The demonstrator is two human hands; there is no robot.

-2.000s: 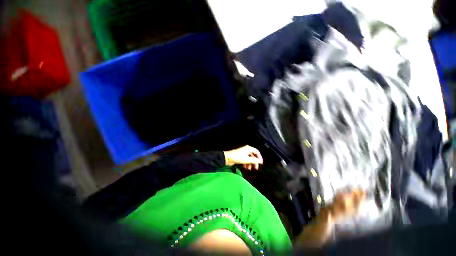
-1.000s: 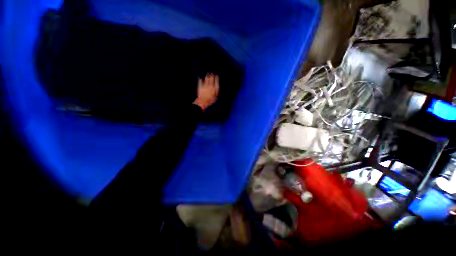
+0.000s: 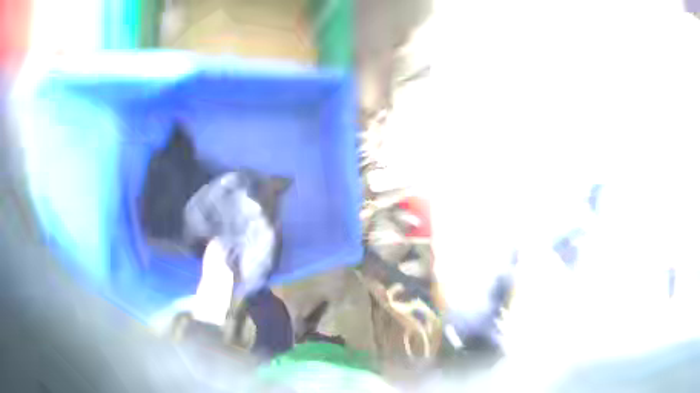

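Note:
A crumpled light grey garment point(image 3: 238, 219) is at the lower middle of the deep blue bin point(image 3: 322, 146), over a black cloth point(image 3: 169, 188). My left hand point(image 3: 216, 269), pale from glare, reaches in from the lower left and appears closed on the grey garment's near end. Its fingers are blurred. A dark navy piece point(image 3: 270, 322) hangs at the bin's near edge; cloth or sleeve, I cannot tell. I cannot make out my right hand.
A green crate point(image 3: 334, 34) stands behind the bin. A red object point(image 3: 414, 217) and tangled pale strips point(image 3: 414, 322) lie right of it. Green cloth point(image 3: 322, 359) shows at the bottom. The right side is washed out by glare.
The view has shifted and become far brighter. The grey garment now shows in the bin, where earlier my left hand lay on black cloth with fingers spread.

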